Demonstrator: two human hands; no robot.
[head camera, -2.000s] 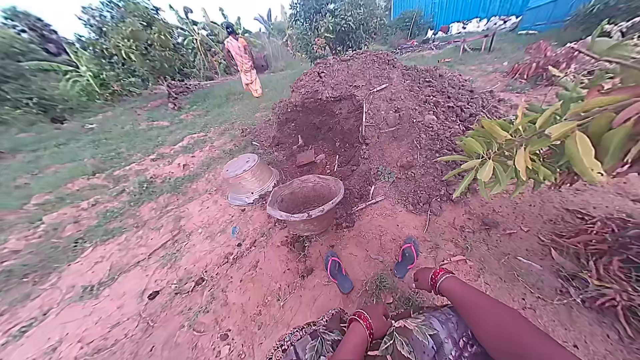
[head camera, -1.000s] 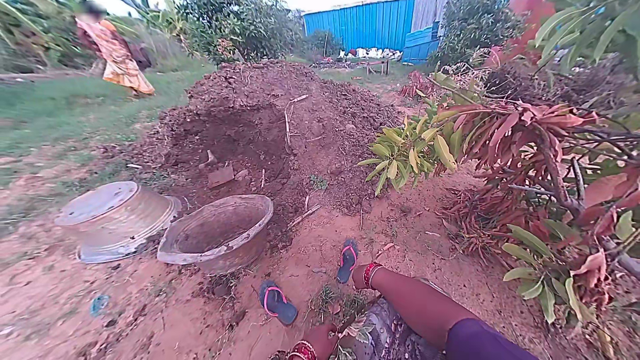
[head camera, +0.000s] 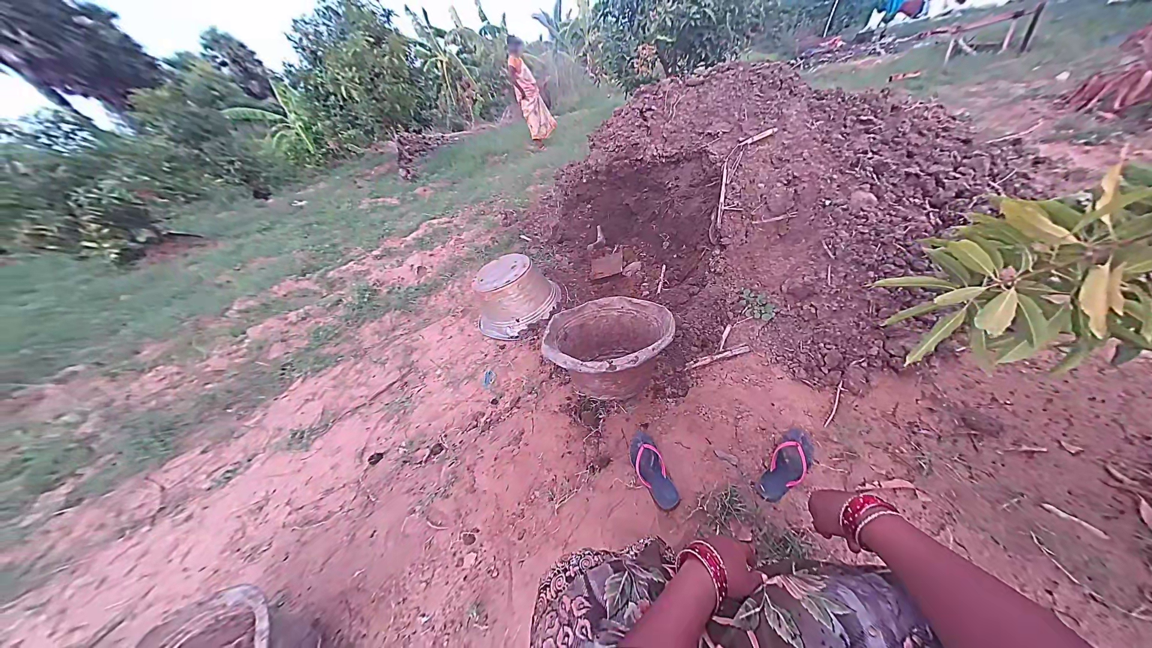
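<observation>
My left hand (head camera: 733, 565), with red bangles at the wrist, rests on the patterned cloth (head camera: 612, 589) over my lap; its fingers are partly hidden. My right hand (head camera: 830, 515), also with red bangles, is held low beyond the cloth, its fingers curled, and I cannot tell whether anything is in it. Beyond my hands, a pair of dark flip-flops with pink straps lies apart on the soil, a left one (head camera: 654, 472) and a right one (head camera: 786, 464). Farther off, a wide basin (head camera: 607, 382) stands upright beside an overturned basin (head camera: 517, 297).
A large mound of dark soil (head camera: 810, 180) rises behind the basins, with dry sticks on it. A leafy branch (head camera: 1017, 288) reaches in from the right. Part of another container (head camera: 256, 612) shows at the bottom left. A person (head camera: 531, 94) in a patterned garment is on the grass farther back.
The view has swung right and back left. My left hand, at the lower edge one second ago, is more fully in view. The other person appears smaller and farther away than one second ago.
</observation>
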